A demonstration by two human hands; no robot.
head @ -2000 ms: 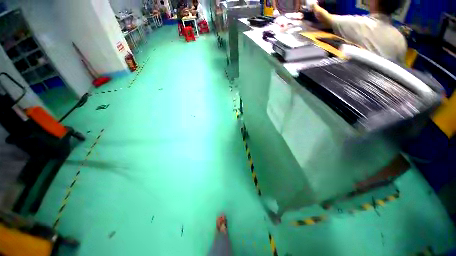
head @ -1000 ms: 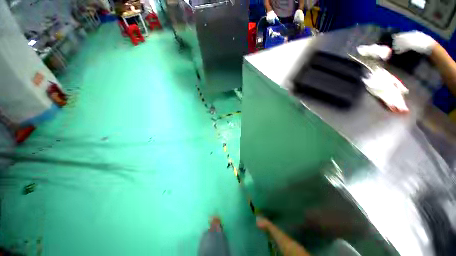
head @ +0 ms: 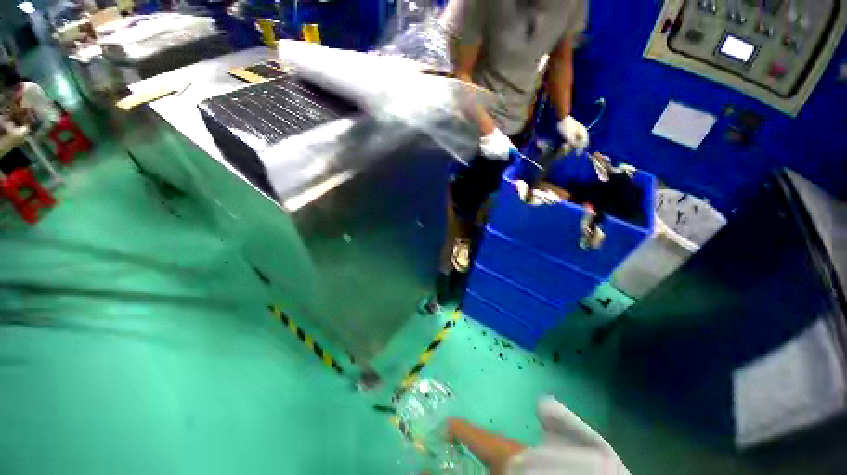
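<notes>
My right hand (head: 548, 450), blurred and cut off by the bottom edge, shows white glove and bare skin. A clear, shiny patch like plastic (head: 425, 408) lies beside its fingertips; I cannot tell if the hand touches it. My left hand is not in view. Ahead on the left, a steel-topped table (head: 200, 79) bears a stack of dark strips (head: 269, 109), partly covered by wrinkled clear film (head: 371, 93).
A person (head: 511, 65) in white gloves stands behind stacked blue crates (head: 548, 255) with dark contents. A pale bin (head: 683, 218) stands behind them. A control panel (head: 743, 46) is at upper right, a dark machine at right. Hazard tape (head: 306, 339) marks the green floor; red stools (head: 28, 195) stand far left.
The view has swung right, bringing the crates, the person behind them and the control panel into full view. The steel table has shifted left. The wearer's foot has left the view.
</notes>
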